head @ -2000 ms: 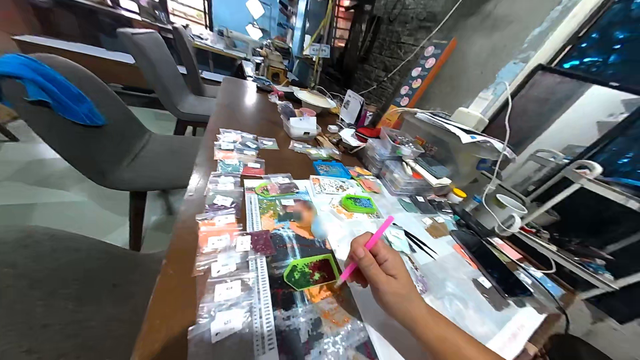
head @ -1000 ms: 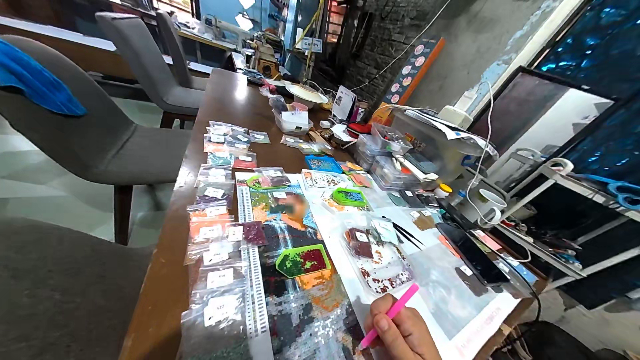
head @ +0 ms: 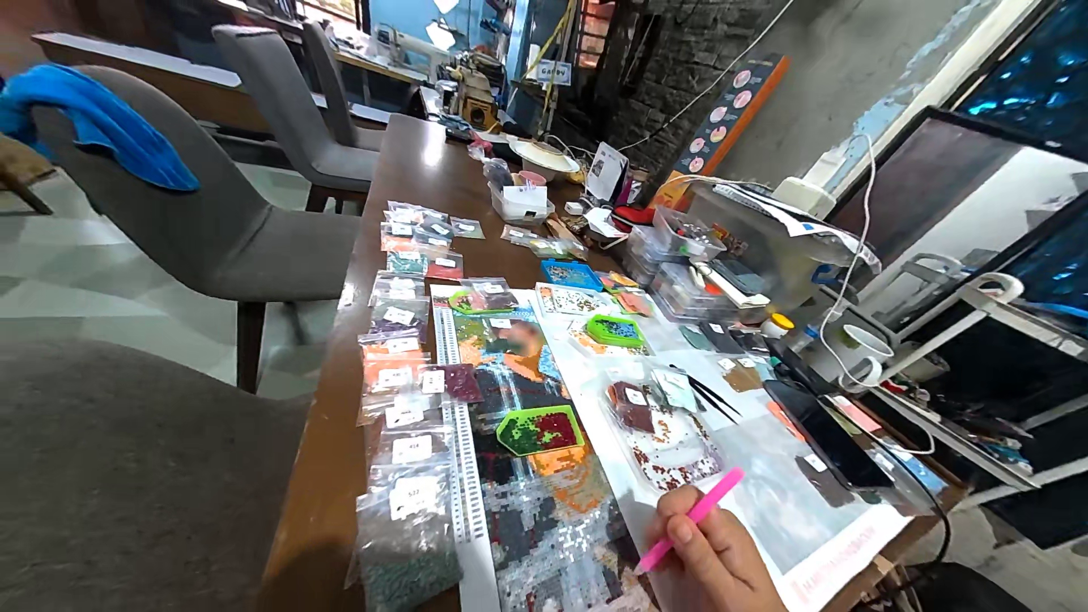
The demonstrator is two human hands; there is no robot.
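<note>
My right hand (head: 710, 552) holds a pink diamond-painting pen (head: 693, 518), its tip close to the lower right edge of the partly covered diamond-painting canvas (head: 544, 510). On the canvas lies a green tray (head: 540, 430) of green and dark red beads. A clear plastic container (head: 671, 446) with loose beads and small bags stands just beyond my hand. Black tweezers (head: 705, 393) lie to its right. Farther back is a second green tray (head: 614, 331) with dark blue beads. My left hand is not in view.
Zip bags of beads (head: 410, 501) line the canvas's left side. A blue tray (head: 571, 274) and stacked plastic boxes (head: 688, 289) stand toward the back. A black phone (head: 829, 433) lies at the right. Grey chairs (head: 212, 212) stand left of the brown table (head: 327, 425).
My right hand with the pen has moved from beside the green and red bead tray toward the near side of the canvas. The clear container, mostly hidden behind the hand before, now shows.
</note>
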